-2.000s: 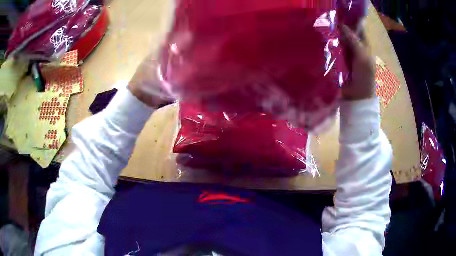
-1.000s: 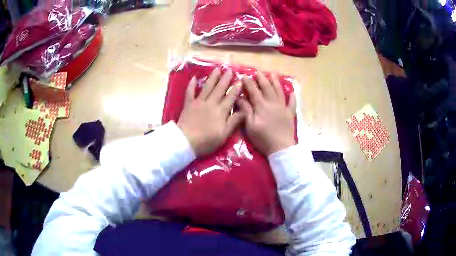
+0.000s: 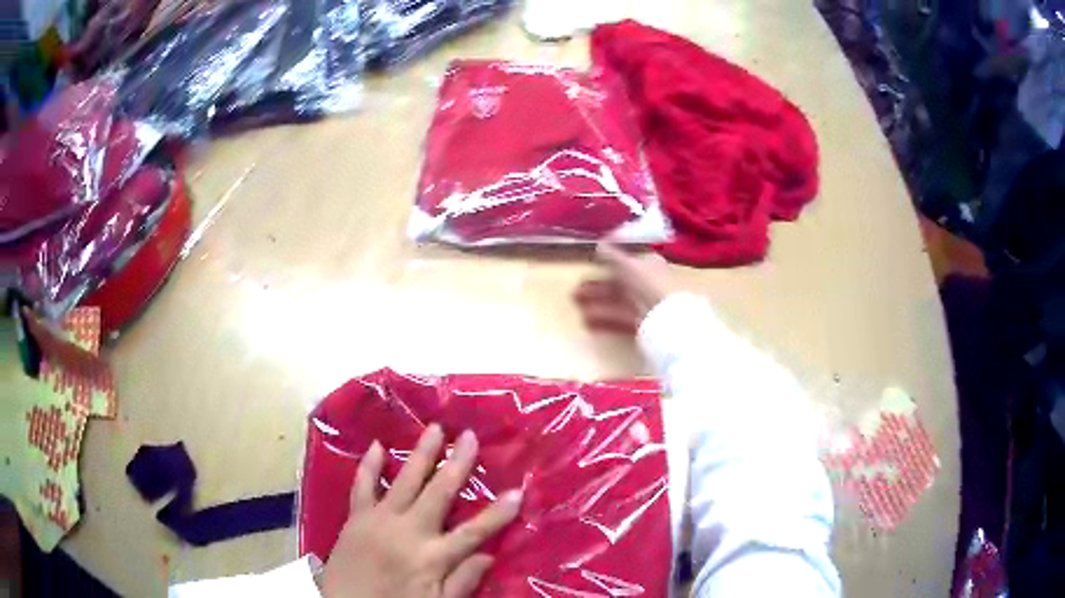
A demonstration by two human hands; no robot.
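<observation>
A red bagged garment (image 3: 584, 467) lies near the table's front, its clear bag creased and shiny. My left hand (image 3: 426, 526) lies flat on it with the fingers spread. My right hand (image 3: 619, 286) is blurred, beyond that packet, close to the front edge of another red bagged garment (image 3: 537, 146); whether it touches is unclear. A dark tying strip (image 3: 239, 517) comes out from under the near packet on the left.
A loose red garment (image 3: 730, 152) lies beside the far packet. Dark bagged garments (image 3: 280, 58) are at the far left edge. A red tub (image 3: 152, 263) holds dark red packets. Sticker sheets lie at left (image 3: 47, 456) and right (image 3: 888, 461).
Both hands were pressing on the near packet. My right hand has moved off it, forward towards the far packet; my left hand stays on it. The view has shifted forward.
</observation>
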